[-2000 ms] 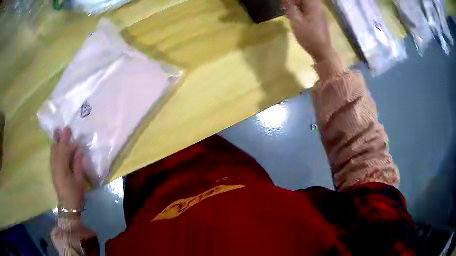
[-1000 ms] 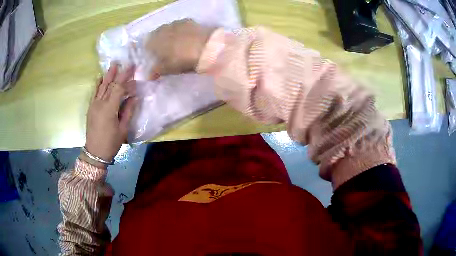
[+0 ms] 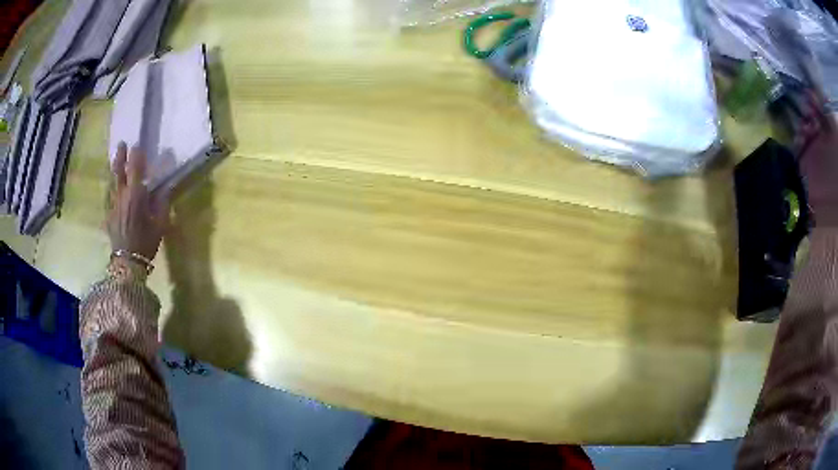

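Note:
A folded pale pink-grey pouch (image 3: 165,115) without plastic lies at the left. My left hand (image 3: 136,211) has its fingers on the pouch's near edge, with the thumb beside it; the underside of the grip is hidden. My right hand (image 3: 816,138) is blurred at the right edge, beyond the black tape dispenser (image 3: 761,239), near shiny plastic-covered items (image 3: 758,27). Its fingers are unclear, and I cannot tell whether it holds anything. A glossy whitish stack of empty poly bags (image 3: 620,87) lies at the upper right.
More folded pouches (image 3: 46,165) are at the far left. Green scissors handles (image 3: 496,35) lie left of the bag stack. A green translucent item (image 3: 749,90) is behind the dispenser. The table's curved edge (image 3: 413,424) is nearest me; a blue crate (image 3: 41,307) is at lower left.
The view has shifted left. The bagged pouch is out of my left hand, which is now at a folded, unbagged pouch. My right hand has moved from the bag to the far right.

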